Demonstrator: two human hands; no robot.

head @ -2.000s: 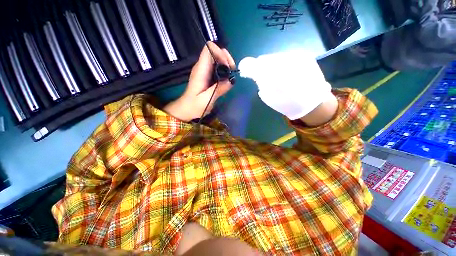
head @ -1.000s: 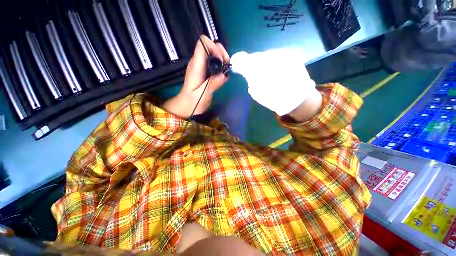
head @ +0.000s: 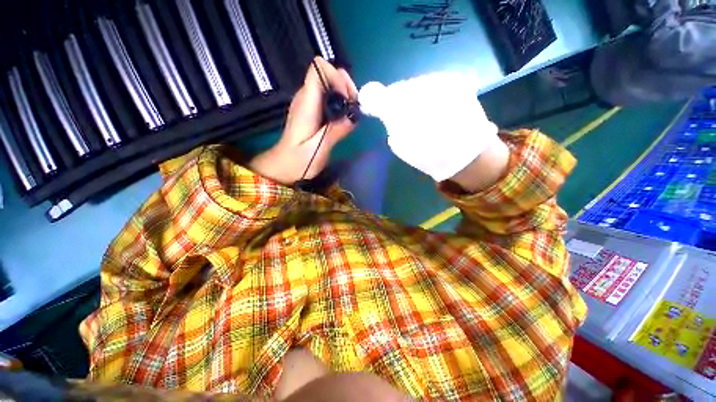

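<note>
My bare left hand (head: 312, 118) is closed around a black tubular unit (head: 336, 107), with only its dark round end showing. A thin black cord (head: 316, 151) runs across the hand and hangs down towards my shirt. My right hand (head: 432, 122), in an overexposed white glove, has its fingertips right at the unit's end. The glare hides whether those fingers hold anything. A large black foam tray (head: 157, 141) with several parallel silver tubes lies to the left.
Loose thin black pieces (head: 430, 20) lie on the blue-green bench. A narrow black parts tray (head: 520, 31) is to their right. A grey case (head: 655, 271) with labels and a red side is at the lower right, blue crates (head: 667, 184) above it. A grey sleeve shows top right.
Both hands have shifted slightly left and up with the unit since the earliest frame. The glove's fingertips are now closer to the unit's end. The whole view has moved slightly.
</note>
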